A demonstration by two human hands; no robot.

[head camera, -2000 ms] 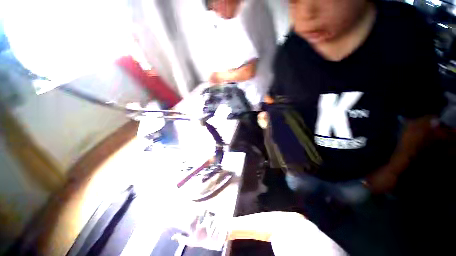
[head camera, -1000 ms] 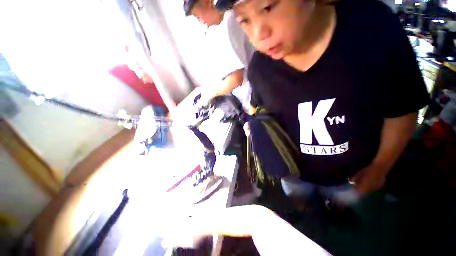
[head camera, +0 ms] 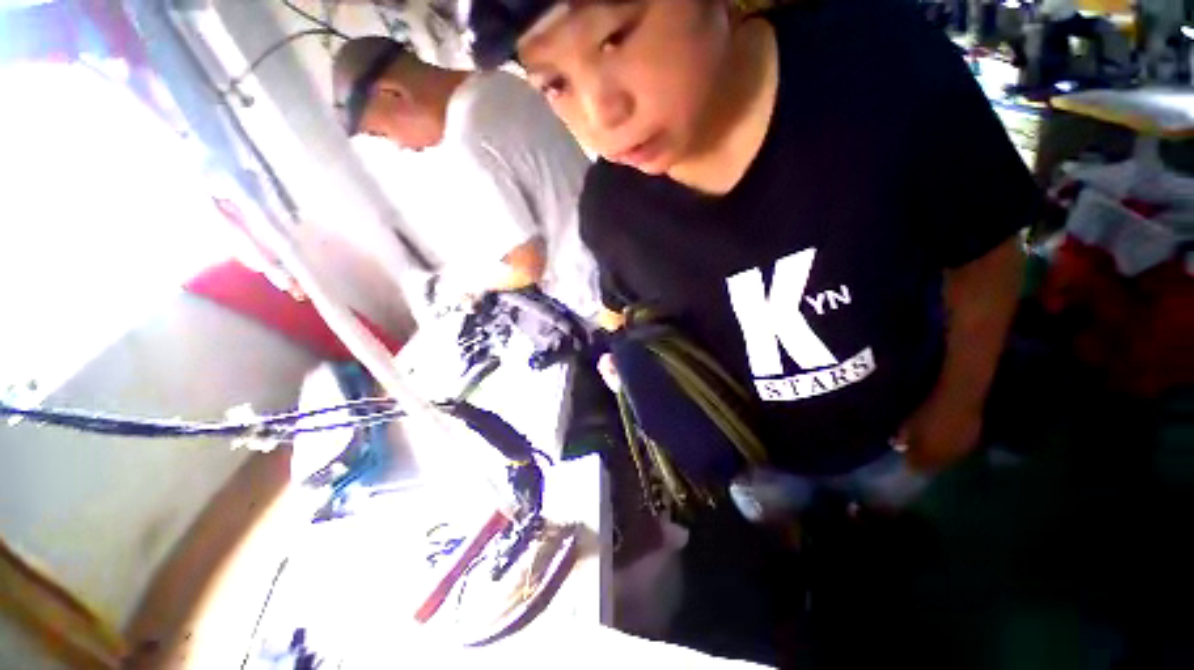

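Note:
What looks like the steam iron point(head camera: 517, 582), with a red-brown bar point(head camera: 461, 568) beside it and a curved dark edge, rests near the right edge of the glaring white table point(head camera: 587, 524). A pale-sleeved hose point(head camera: 354, 334) slants up and left from near it. A small dark patch, perhaps cloth point(head camera: 299, 651), shows at the bottom edge. An overexposed pale strip, apparently my right forearm, crosses the bottom edge; my right hand is not visible. My left hand is out of the picture.
A person in a black shirt point(head camera: 812, 314) stands close at the table's right, holding a dark bundle with olive strips point(head camera: 687, 412). Another person in a light shirt point(head camera: 511, 151) bends over dark cloth point(head camera: 517, 327) farther back. Dark cords point(head camera: 157, 422) cross the left side.
The view has shifted, so the table and people sit farther left. My right forearm has dropped almost out of the picture, and the dark cloth at lower left has mostly left view.

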